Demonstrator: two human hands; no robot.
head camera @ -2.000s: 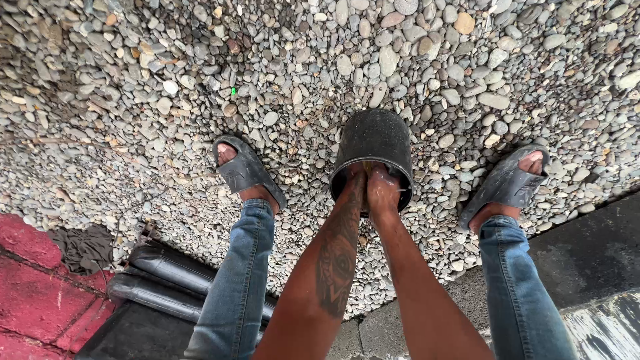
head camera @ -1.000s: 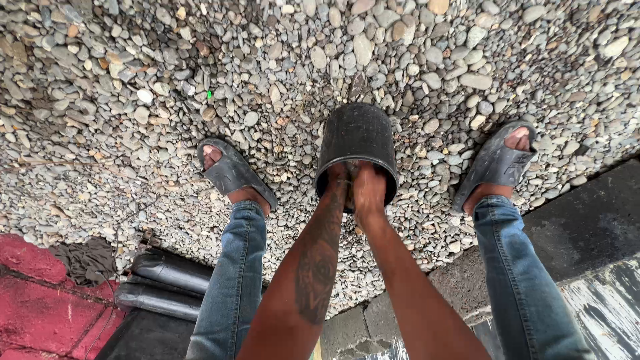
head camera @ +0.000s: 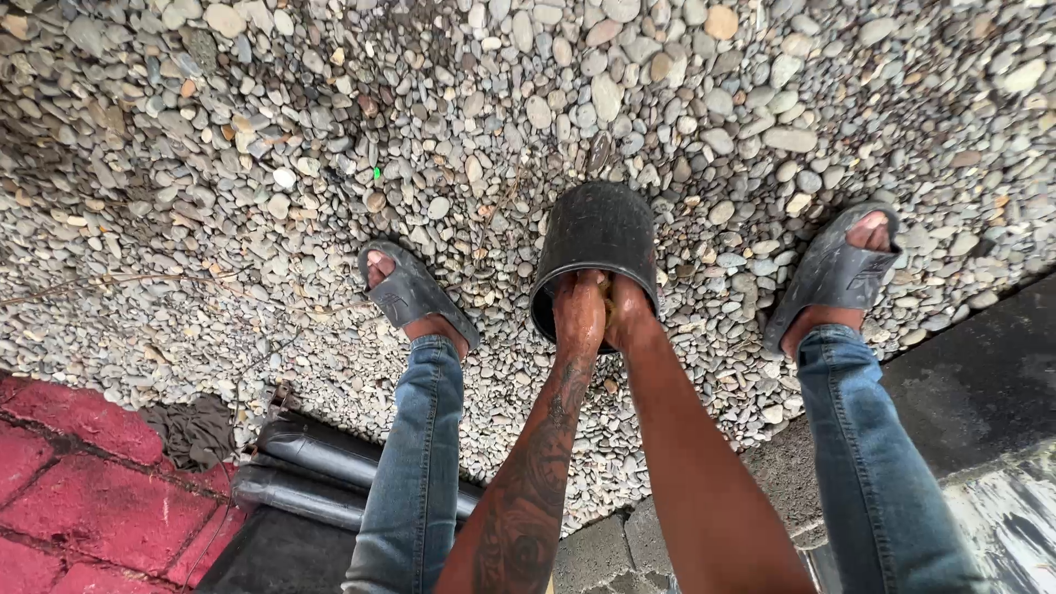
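Note:
A black plastic bucket (head camera: 596,227) lies tilted on the gravel between my sandaled feet, its mouth facing me. My left hand (head camera: 580,309) is wet and reaches in at the rim, below a tattooed forearm. Beside it, my right hand (head camera: 629,307) is also inside the mouth, its fingers hidden. Something yellowish-brown (head camera: 610,309) shows between the two hands; what it is and which hand grips it cannot be told.
Gravel (head camera: 462,74) surrounds the bucket. Dark sandals stand at left (head camera: 404,289) and right (head camera: 833,264). At lower left are black padded tubes (head camera: 313,450), a crumpled dark cloth (head camera: 194,429) and red-painted blocks (head camera: 91,487). Grey concrete blocks (head camera: 590,557) lie below, with a dark slab (head camera: 982,371) at right.
The tattooed hand, deeper in the bucket one second ago, now shows its back at the rim. The yellowish-brown thing between the hands is more visible.

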